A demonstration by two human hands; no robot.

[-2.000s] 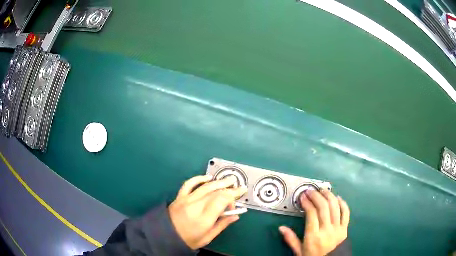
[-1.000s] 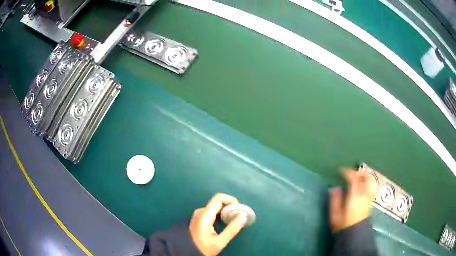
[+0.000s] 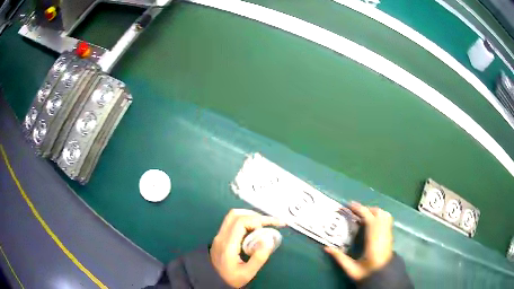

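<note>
A silver three-ring plate (image 3: 301,206) lies tilted across the green mat in front of me, slightly blurred. My right hand (image 3: 369,242) grips its right end, thumb at the lower edge and fingers at the upper edge. My left hand (image 3: 236,248) holds a pale round disc (image 3: 262,241) between thumb and fingers, and its fingertips are close to the plate's lower edge; I cannot tell if they touch it. A loose white disc (image 3: 155,185) lies alone on the mat to the left.
Overlapping three-ring plates (image 3: 84,125) are piled at the left beside a red button (image 3: 83,49) and a metal machine frame (image 3: 125,42). Another three-ring plate (image 3: 449,208) lies on the green belt at the right. A white object (image 3: 481,55) stands at the upper right.
The plate near the machine frame has left its place, and a plate is now in front of me in my right hand's grip. My right hand has come back from the belt plate. My left hand keeps the disc.
</note>
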